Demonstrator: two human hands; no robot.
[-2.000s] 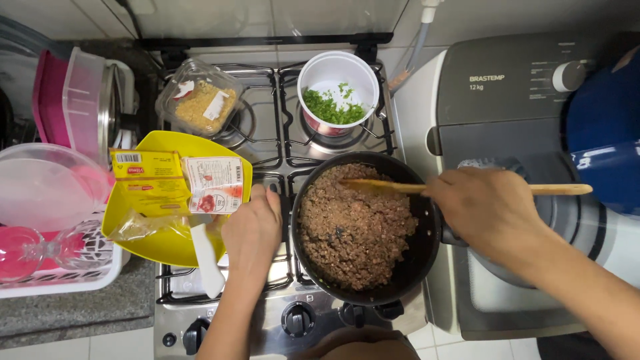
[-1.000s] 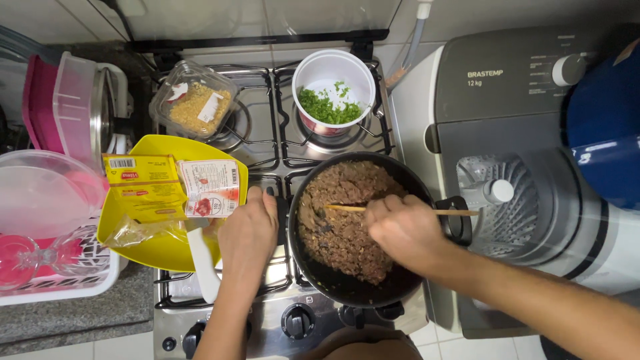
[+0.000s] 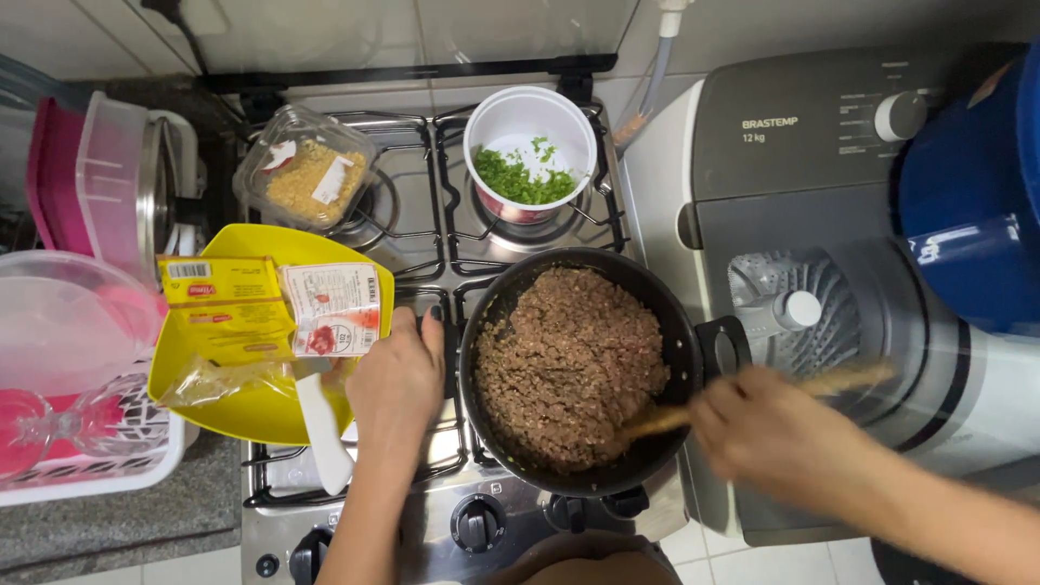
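Note:
A black pan [image 3: 597, 485] of browned ground meat [image 3: 577, 357] sits over the front right of the stove. My right hand [image 3: 751, 422], blurred, is closed around a wooden spoon [image 3: 662, 421]; the spoon's lower end is in the meat near the pan's right side. My left hand [image 3: 402, 366] is at the pan's left, gripping its black handle [image 3: 445, 357], which is partly hidden by the fingers. Beside that hand a yellow bowl [image 3: 236, 418] holds a yellow packet [image 3: 227, 309], a printed label [image 3: 333, 309] and clear plastic; a white handle [image 3: 325, 439] sticks out of it.
Behind the pan stands a white tub [image 3: 530, 146] with chopped green herbs. A clear plastic container [image 3: 305, 166] of yellowish crumbs is at the back left. A dish rack [image 3: 122, 479] with plastic ware and glasses is at left. To the right are a washing machine [image 3: 780, 179] and a blue container [image 3: 967, 211].
My right hand has moved from over the pan toward its lower right edge, and the spoon's end is now lower in the meat. My left hand stays beside the pan.

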